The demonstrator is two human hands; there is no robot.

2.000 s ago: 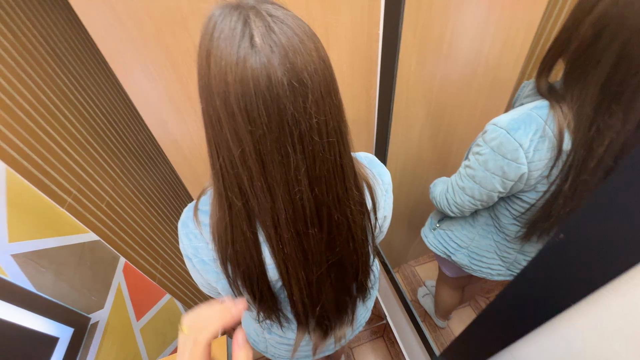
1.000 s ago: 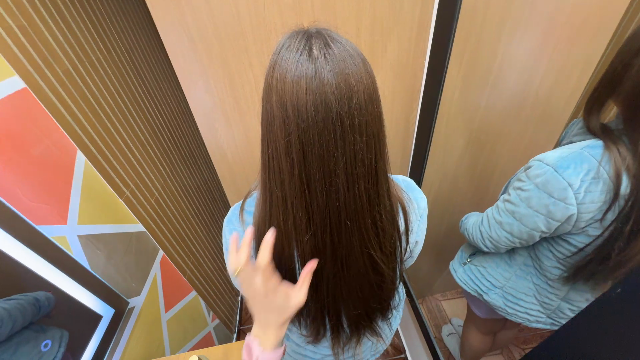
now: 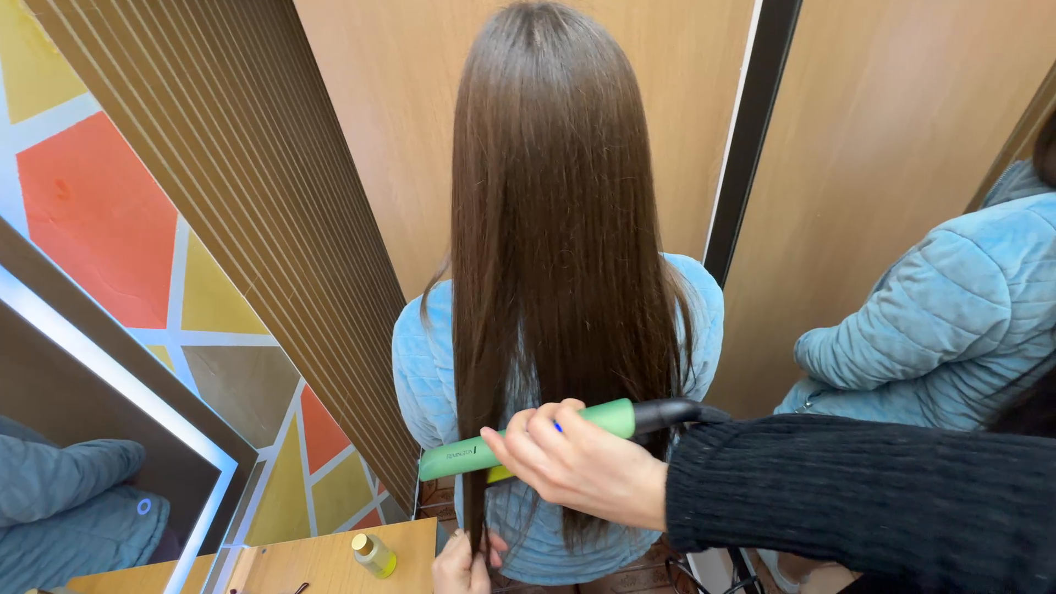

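Observation:
A person in a light blue quilted jacket faces away from me, with long straight brown hair down the back. My right hand, in a black ribbed sleeve, comes in from the right and grips a green hair straightener. The straightener lies across the lower hair, and a thin section on the left passes at its plates. Just below it, my left hand pinches the ends of that section, near the table corner. A strip of yellow-green shows under the straightener beside my right fingers.
On a wooden table at lower left stands a small bottle of yellow liquid. A lit mirror is at the left. At right, a large mirror with a black frame edge reflects the person. Cables hang below my right sleeve.
The green straightener has come into view in my right hand, over the lower hair. One second ago a hand with spread fingers was by the hair; now my left hand holds a section's ends.

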